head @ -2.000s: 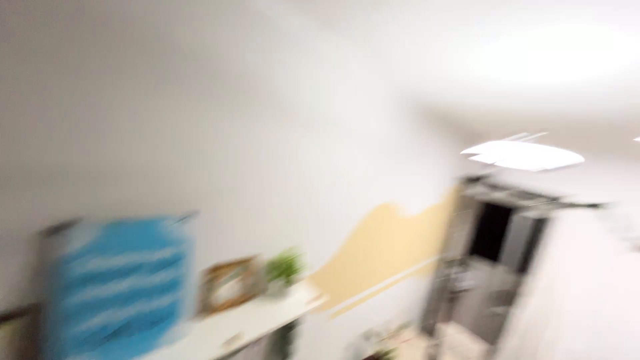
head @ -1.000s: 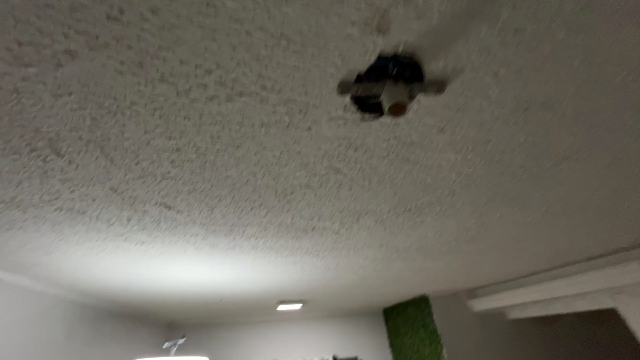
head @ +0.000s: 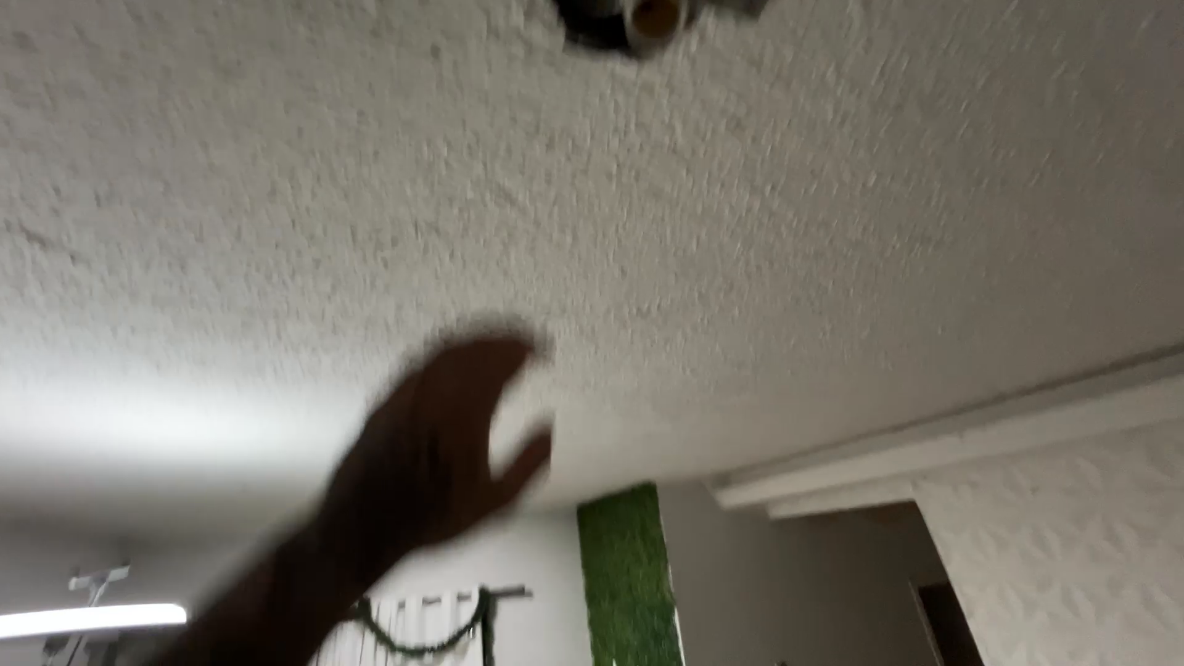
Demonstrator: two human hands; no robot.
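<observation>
My left hand (head: 449,444) is raised from the lower left and blurred, its fingers curved and its thumb spread apart from them. Nothing shows in its grasp. Above it, at the top edge, a bare lamp socket (head: 654,17) sits in a dark opening in the textured ceiling (head: 740,231). A gap separates the hand from the socket. My right hand is out of view.
A lit hanging lamp (head: 92,620) is at the lower left. Farther back are a green garland (head: 421,647) on a curtain rod and a green turf-like wall panel (head: 624,573). A white beam (head: 1017,435) runs along the right.
My left hand has come into view from the lower left. The view has turned from the room to the ceiling, and the socket now lies nearer the top edge than one second ago.
</observation>
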